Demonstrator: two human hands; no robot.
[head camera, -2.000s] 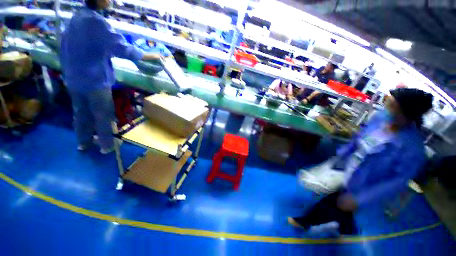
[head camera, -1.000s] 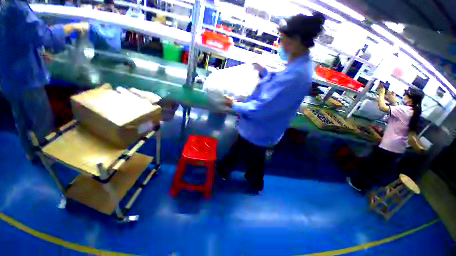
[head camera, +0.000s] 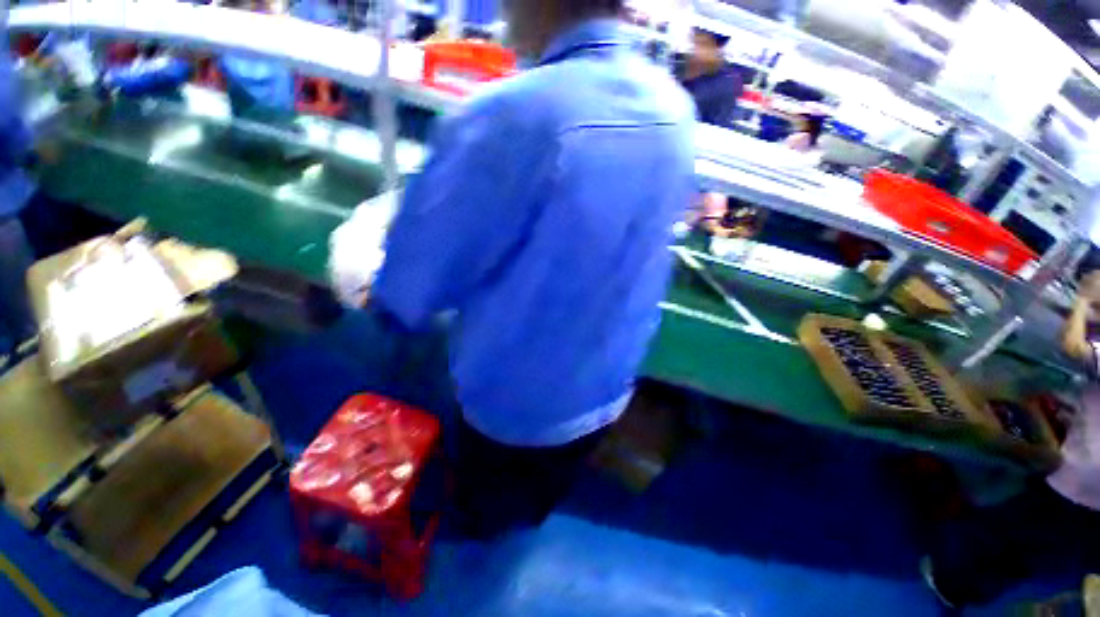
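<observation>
Neither of my hands is in view. A light blue patch of cloth shows at the bottom left edge; I cannot tell what part of clothing it is. Nearest in front of me is a red plastic stool, upright on the blue floor. Behind it the green conveyor belt runs across the view. A white bundle, partly hidden by a person in blue, is at the belt's edge; its contents are not clear. Brown trays with rows of small dark items lie on the belt at the right.
A person in blue stands at the belt with their back to me. A trolley with an open brown carton is at the left. Red bins sit on the upper shelf. Another person is cut off at the right edge.
My view has moved closer to the stool and belt. The person in blue has turned their back to me. The trolley has shifted left in view, and the trays look larger.
</observation>
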